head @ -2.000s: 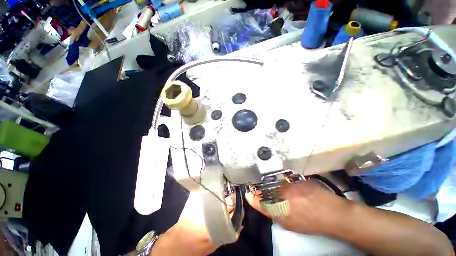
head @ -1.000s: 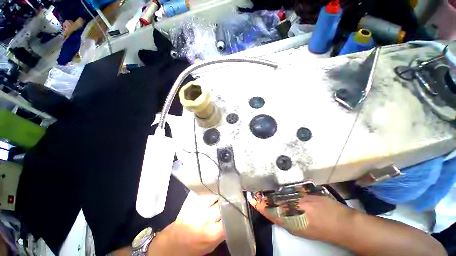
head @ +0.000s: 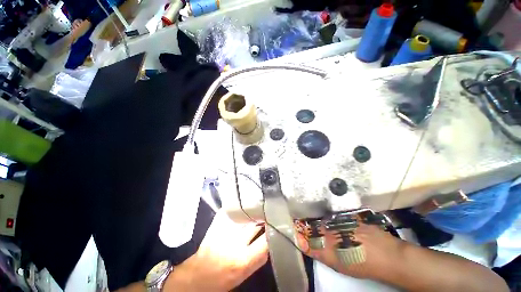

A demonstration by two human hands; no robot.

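Observation:
The off-white sewing machine head [head: 343,108] crosses the view, with black round plugs on top. My left hand [head: 228,251], with a wristwatch, lies at the lower middle beside the pale take-up lever cover [head: 284,245]; dark fabric shows at its fingers, but the fingertips are partly hidden. My right hand [head: 371,248] reaches in from the lower right behind the tension assembly [head: 348,242]; its fingertips are hidden. The needle area is hidden. Black fabric [head: 114,171] spreads left of the head and also shows below my hands. The white lamp [head: 181,197] glares above the fabric.
A cream hexagonal knob [head: 240,114] stands on the head. Blue thread spools [head: 375,34] and crumpled clear plastic bags [head: 228,40] are behind it. A light blue cloth bundle [head: 474,214] hangs at the right. A green block [head: 23,142] is at the far left.
The view has shifted, so the machine head appears farther right. My left hand has moved slightly from beneath the lever cover and shows more. My right hand stays behind the tension assembly.

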